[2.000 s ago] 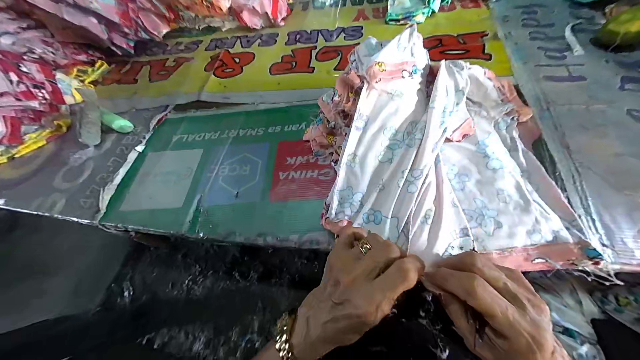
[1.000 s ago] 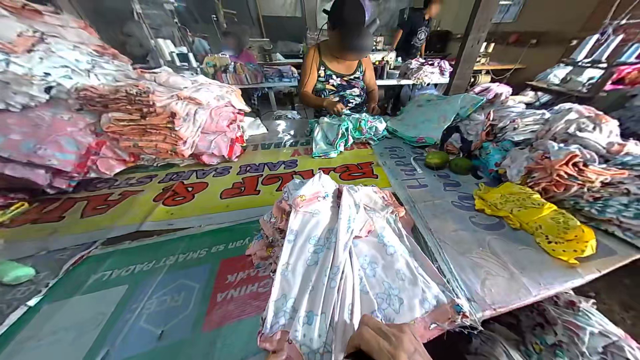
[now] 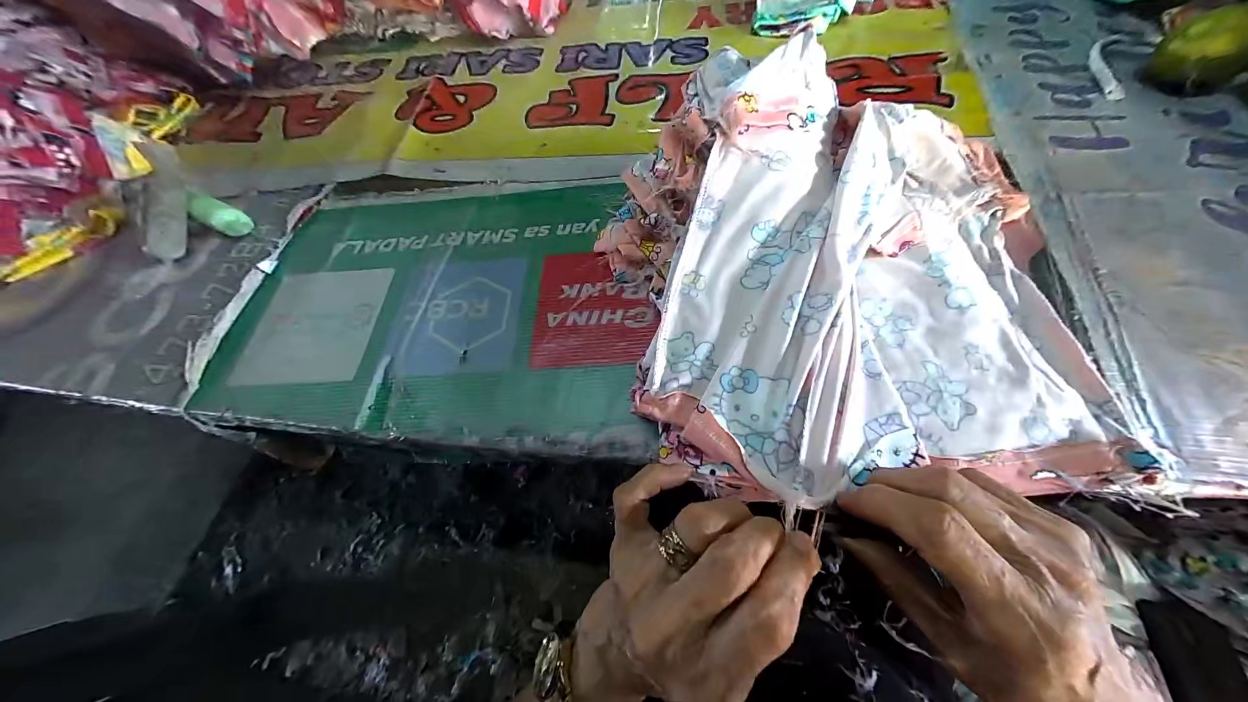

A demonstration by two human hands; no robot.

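Note:
A thin printed garment (image 3: pixel 780 283), white with blue figures and pink trim, lies on a stack of similar pieces at the table's front edge. My left hand (image 3: pixel 712 575), with a ring and a gold-coloured wristwatch, is closed on threads hanging from the garment's lower hem. Beside it, my right hand (image 3: pixel 985 575) pinches the hem between thumb and forefinger; its thumb tip is partly hidden. Loose threads (image 3: pixel 804 517) run between the two hands.
Red and pink cloth bundles (image 3: pixel 49 146) with yellow ties lie at the far left, near a pale green stick (image 3: pixel 219 213). Printed sheets (image 3: pixel 448 312) cover the table. A green fruit (image 3: pixel 1199 54) sits at the upper right, and green-white cloth (image 3: pixel 799 15) at the top.
The view has tilted back down from the wider room. One second ago only one hand showed at the hem; now both are there. Two seconds ago both hands were also at the hem.

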